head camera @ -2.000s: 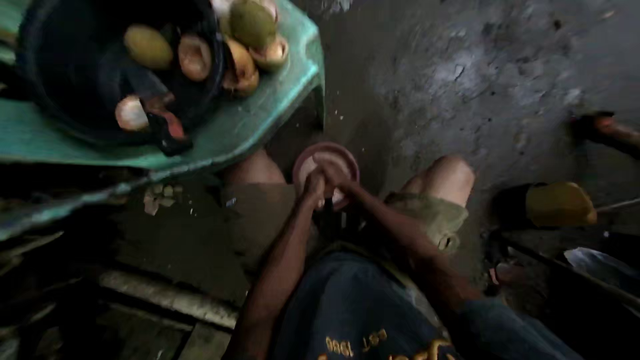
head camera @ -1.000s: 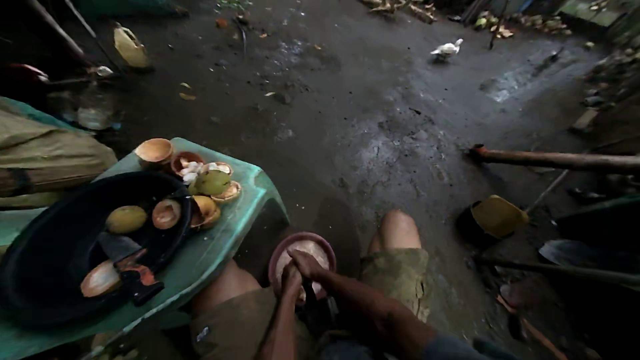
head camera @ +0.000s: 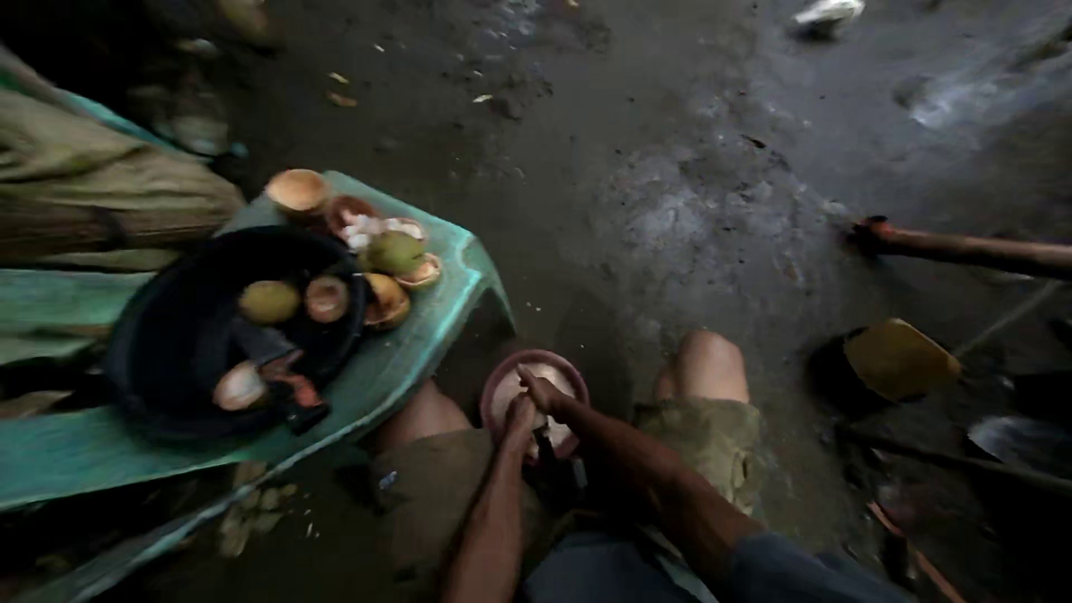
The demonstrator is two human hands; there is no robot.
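Between my knees, low down, stands a reddish basin (head camera: 494, 387) with whitish matter (head camera: 557, 367) in it. Over its middle are my left hand (head camera: 519, 414) and my right hand (head camera: 544, 392), close together. Whether they grip something between them is hidden by the fingers and blur. A dark narrow tool part (head camera: 545, 445) shows just below my hands at the basin's near rim. To the left, a black tub (head camera: 138, 368) holds a green-brown round fruit (head camera: 270, 301), opened husk or shell pieces (head camera: 327, 299) and a broad blade (head camera: 261, 342) with a reddish handle.
The tub rests on a green plastic chair or table (head camera: 452, 276), beside cut shells (head camera: 299, 190) and a green fruit (head camera: 396, 254). A brown cloth or sack (head camera: 100, 176) lies further left. On the wet ground at right are a yellowish container (head camera: 900, 360) and a pole (head camera: 980, 251).
The view has shifted strongly between frames. My hands stay together over the basin; in the frame of now the right hand's fingers reach further across it than one second ago.
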